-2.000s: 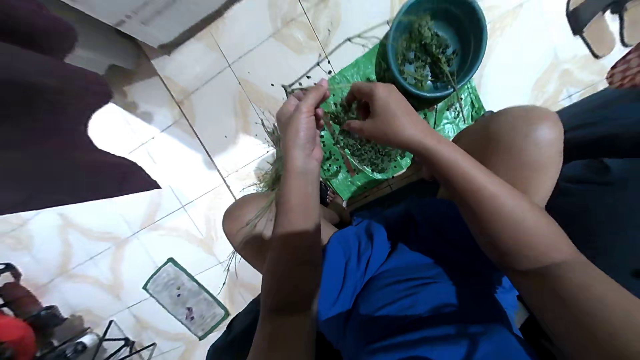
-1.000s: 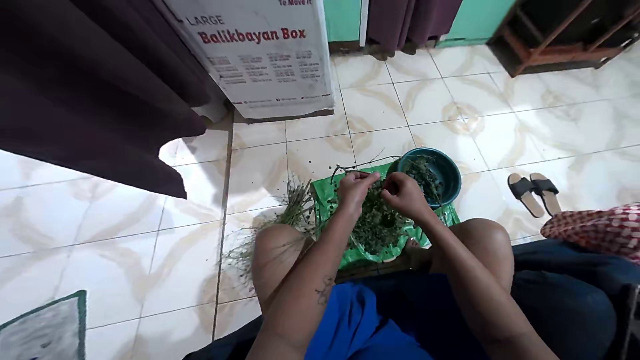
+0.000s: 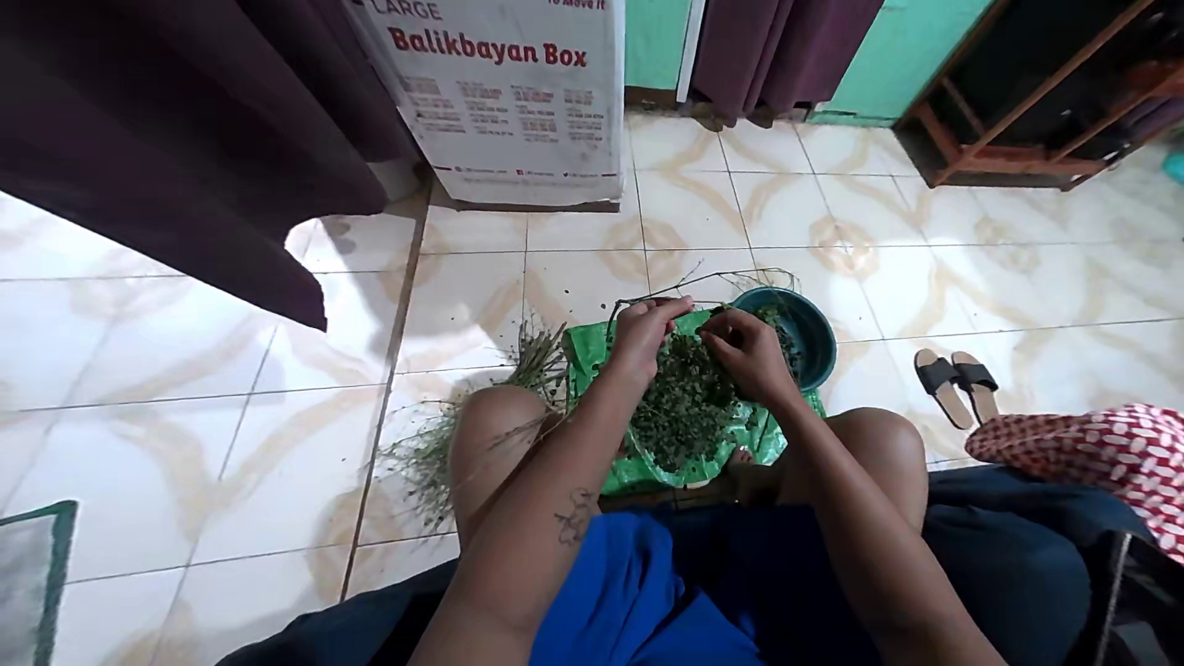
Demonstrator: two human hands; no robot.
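Note:
A heap of small green leaves point(image 3: 684, 402) lies on a green plastic sheet point(image 3: 585, 356) between my knees. Above its upper left part, my left hand point(image 3: 649, 331) is closed on a thin plant stem point(image 3: 717, 274) that arches off to the right. My right hand point(image 3: 747, 351) is just right of it, over the heap, thumb and fingertips together; whether a leaf is between them is too small to tell. A dark teal plastic basin point(image 3: 816, 342) with leafy sprigs point(image 3: 782, 328) in it stands beyond my right hand. Bare stalks point(image 3: 536, 361) lie bunched left of the sheet.
More thin stalks point(image 3: 425, 462) spread beside my left knee. A large printed cardboard box point(image 3: 518, 102) stands ahead, near a dark purple curtain point(image 3: 185, 139). Sandals point(image 3: 957, 384) and a red-and-white patterned cloth point(image 3: 1091, 462) are at the right. A wooden rack point(image 3: 1017, 162) stands farther back.
The view has swung upward since the oldest frame, bringing the box and rack in. Both hands stay over the leaf heap, a little farther apart than one second ago.

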